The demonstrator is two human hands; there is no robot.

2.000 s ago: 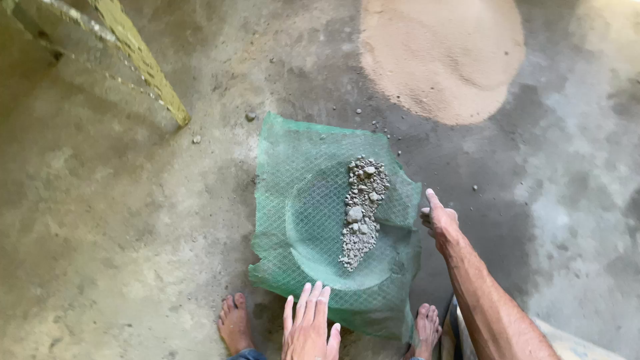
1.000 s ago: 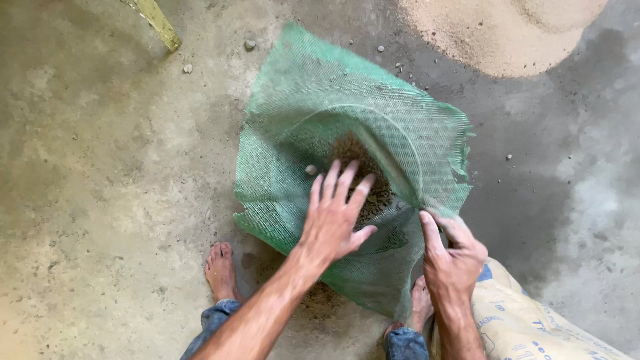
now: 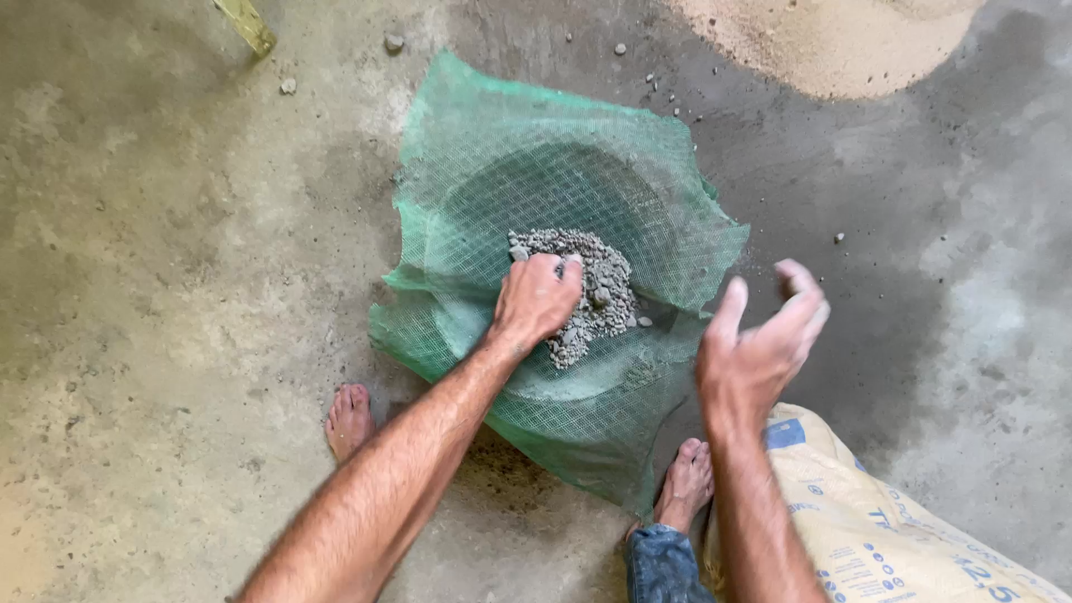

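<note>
A green mesh net lies draped over a round basin, whose rim shows through as a circle. Grey gravel and small lumps rest in a heap on the mesh over its middle. My left hand, its fingers curled, is at the left side of the heap; whether it pinches any stones is hidden by the hand. My right hand is raised just right of the net with fingers apart and nothing in it.
A pile of pale sand lies on the concrete floor at the upper right. A printed cement sack stands at the lower right. The end of a yellowish post is at the upper left. My bare feet flank the net's near side, and loose stones dot the floor.
My right hand has let go of the net's right edge, which it held a second ago. My left hand's spread fingers have curled. The net has settled flatter over the basin.
</note>
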